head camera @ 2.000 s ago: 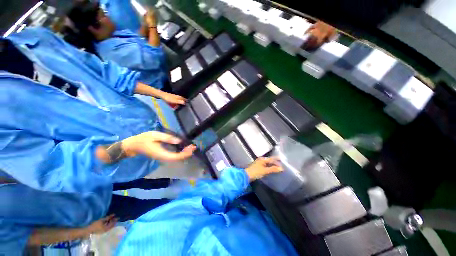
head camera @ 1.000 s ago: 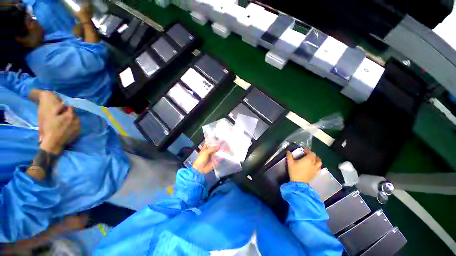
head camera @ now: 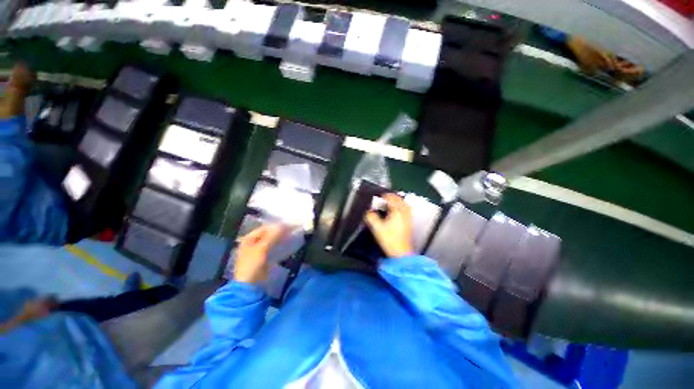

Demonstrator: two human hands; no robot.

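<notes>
My left hand (head camera: 255, 251) holds shiny, milky film sheets (head camera: 285, 201) over a black phone tray (head camera: 308, 228); the sheets partly cover its phones. My right hand (head camera: 393, 226) has its fingers and thumb closed at the upper end of a dark smartphone (head camera: 356, 216), right of that tray. A small white patch shows by the fingertips. The hand hides part of the phone, and the image is blurred there. Several phones (head camera: 498, 247) lie side by side to the right of my right hand.
Clear crumpled film (head camera: 373, 163) lies behind the phone. A small bottle with a metallic top (head camera: 487, 188) stands by a slanted post (head camera: 609, 99). Two more phone trays (head camera: 183, 178) lie left. White boxes (head camera: 304, 42) line the back, beside black trays (head camera: 460, 99). People in blue are at left; hands show upper right.
The view has turned right. My left hand still holds the sheets, which were over the blurred box-side phones earlier. My right hand stays at the dark phone. The neighbouring person has moved towards the left edge.
</notes>
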